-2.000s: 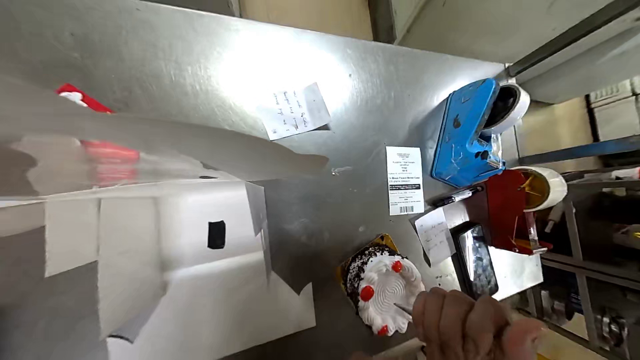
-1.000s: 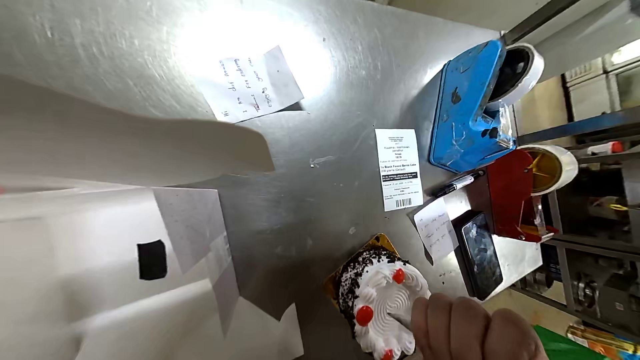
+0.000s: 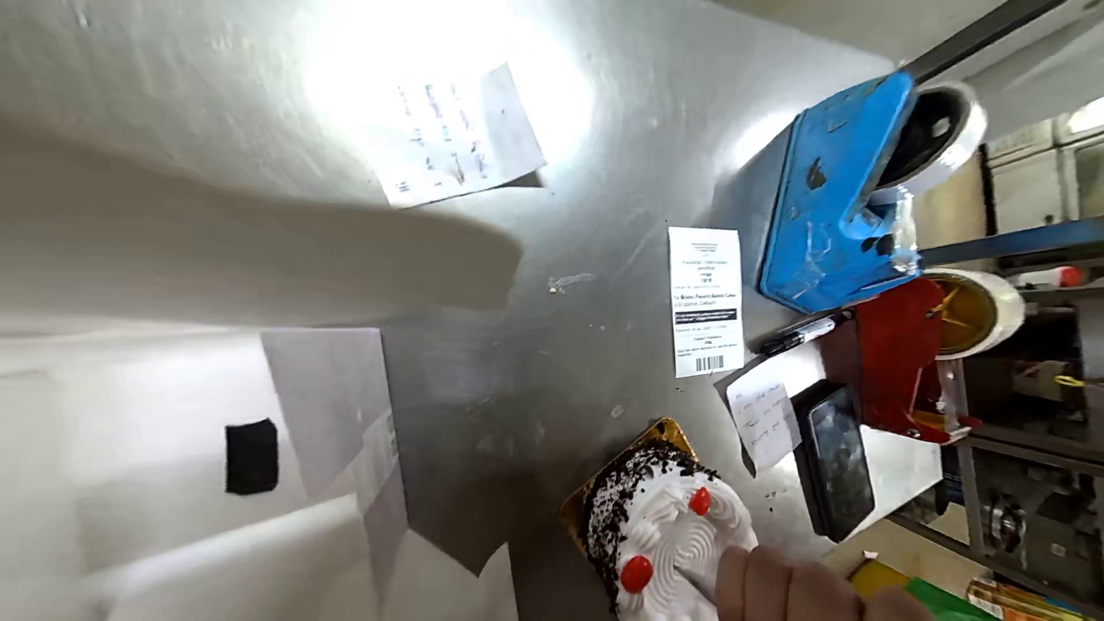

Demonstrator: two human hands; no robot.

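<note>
A small round cake with white piped cream, red cherries and dark shavings on its side sits on a gold board at the bottom centre. My right hand comes in from the lower right with its fingers curled around a thin, greyish tool. The tool's tip is at the swirled cream on the top; whether it touches the cream is unclear, and the rest is hidden by the fingers. My left hand is out of view.
On the steel table lie a printed label, handwritten papers, a marker and a phone. Blue and red tape dispensers stand right. White cardboard fills the lower left; a blurred shape covers the left.
The view has shifted, and the red item seen at the left two seconds ago is out of frame. My right hand stays beside the cake with its fingers curled.
</note>
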